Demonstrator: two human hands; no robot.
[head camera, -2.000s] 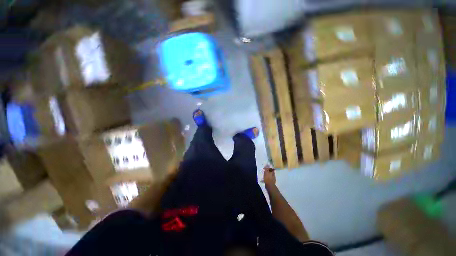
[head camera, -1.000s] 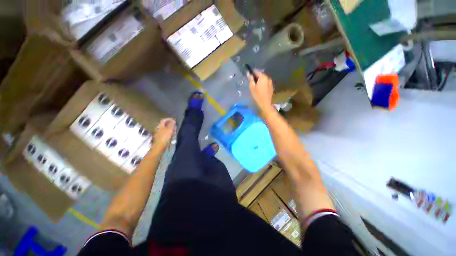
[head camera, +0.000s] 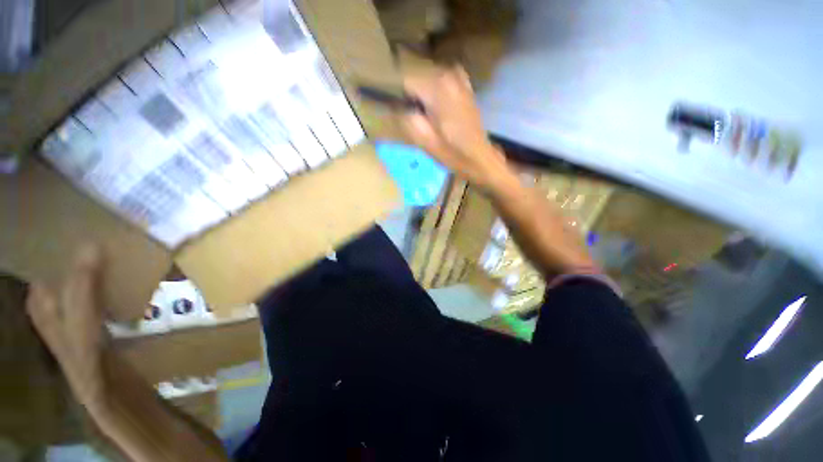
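Observation:
A brown open carton (head camera: 289, 226) full of tightly packed white printed boxes (head camera: 203, 135) fills the upper left, its flaps spread. My left hand (head camera: 77, 329), blurred, is on the carton's near left flap and side, its fingers partly hidden. My right hand (head camera: 447, 122) is at the carton's right side, with a thin dark marker pen (head camera: 388, 97) in its fingers over a flap. Whether this hand also grips the carton is unclear. A light blue stool (head camera: 412, 171) shows partly behind the carton's right corner.
Another open carton (head camera: 185, 347) with white boxes stands below on the left. Wooden pallet slats (head camera: 442, 226) and stacked cartons with small labels (head camera: 532, 235) lie beyond my right forearm. A large white machine cabinet (head camera: 587, 81) fills the upper right.
The open carton of white boxes is now close in front of me between my hands. My left hand has moved from free air to the carton. The pen stays in my right hand. The view has turned.

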